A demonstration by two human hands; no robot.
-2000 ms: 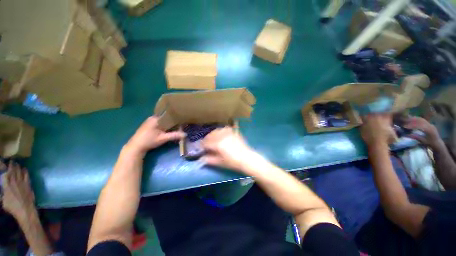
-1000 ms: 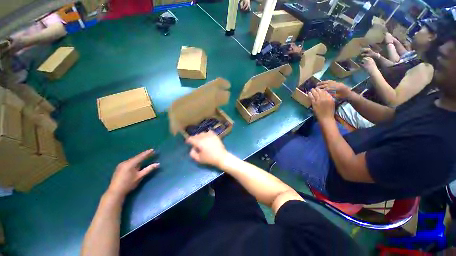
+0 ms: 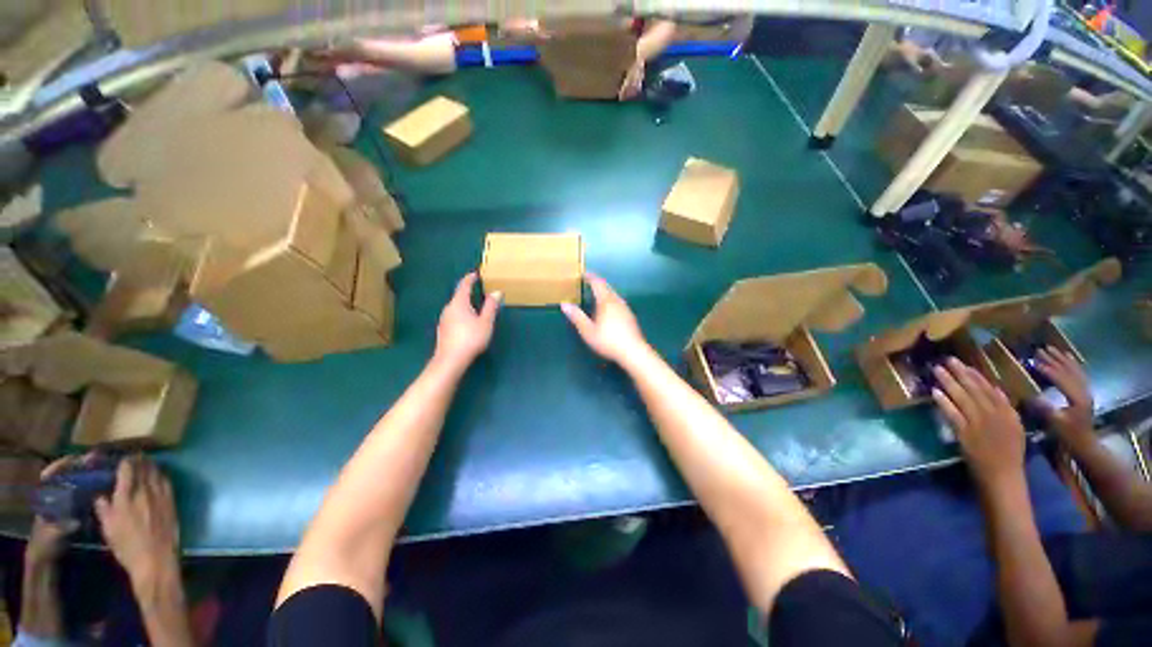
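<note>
A closed brown mailer box (image 3: 533, 268) sits on the green table in front of me, in the middle of the view. My left hand (image 3: 468, 321) is at its left front corner and my right hand (image 3: 605, 319) at its right front corner, so the box is held between them. An open mailer box (image 3: 761, 374) stands to the right with its lid up. Black cable and dark items lie inside it.
Stacked empty mailer boxes (image 3: 297, 272) stand at left, a light blue patch beside them. Closed boxes lie at back left (image 3: 428, 129) and back right (image 3: 699, 202). Neighbours' hands work at both sides. Rack legs (image 3: 936, 149) and a black cable pile (image 3: 953, 233) are at right.
My hands have come to both sides of a closed box. The open box with cables now stands to my right, away from my right hand. The view has turned left.
</note>
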